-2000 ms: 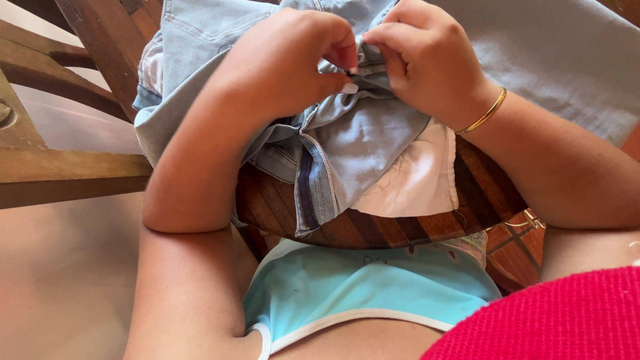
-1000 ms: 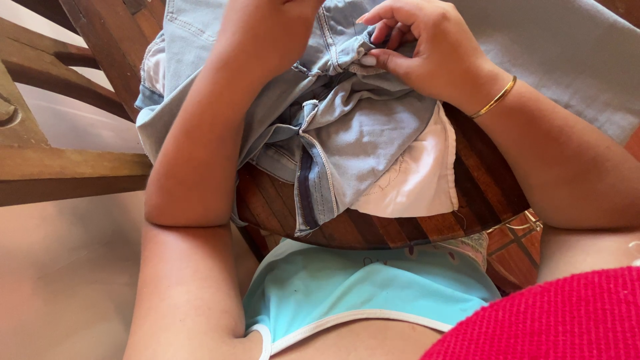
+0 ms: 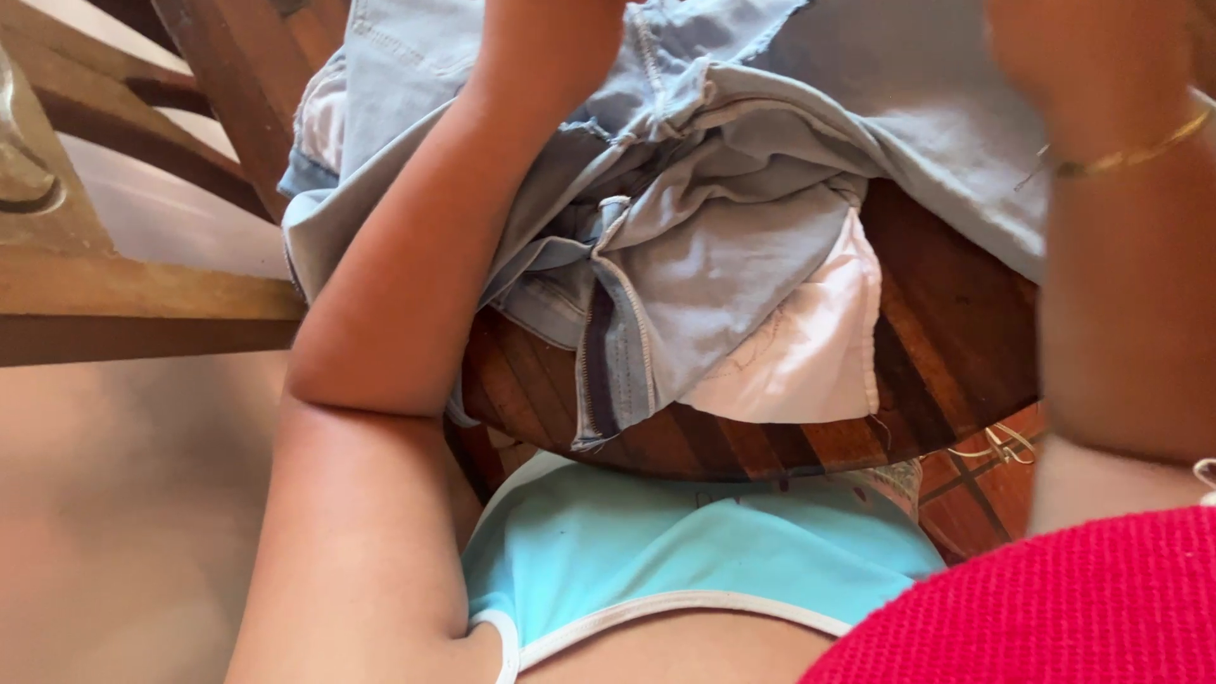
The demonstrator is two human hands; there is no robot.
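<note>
Light blue denim trousers point(image 3: 731, 275) lie bunched on a round table of striped wood point(image 3: 950, 313). A zipper strip point(image 3: 608, 370) and a pale pocket lining point(image 3: 807, 351) with faint marks hang toward the table's near edge. My left hand point(image 3: 560, 38) is at the top edge over the denim, its fingers mostly out of frame, so its hold is hidden. At the top right, my right hand point(image 3: 1083, 57) is blurred and cut off by the frame, above the spread denim at the right. A dark thread end point(image 3: 1031, 173) shows beside its wrist, near a gold bracelet point(image 3: 1140, 152).
A wooden chair point(image 3: 142, 285) stands at the left, close to my left elbow. Red ribbed fabric point(image 3: 1045, 608) fills the lower right corner. Below the table's edge, a pale cord point(image 3: 1002, 445) shows against the tiled floor point(image 3: 959, 503).
Both hands were together at a denim seam two seconds ago. My right hand has since moved away to the right, off the seam, and my left hand has moved up toward the frame edge.
</note>
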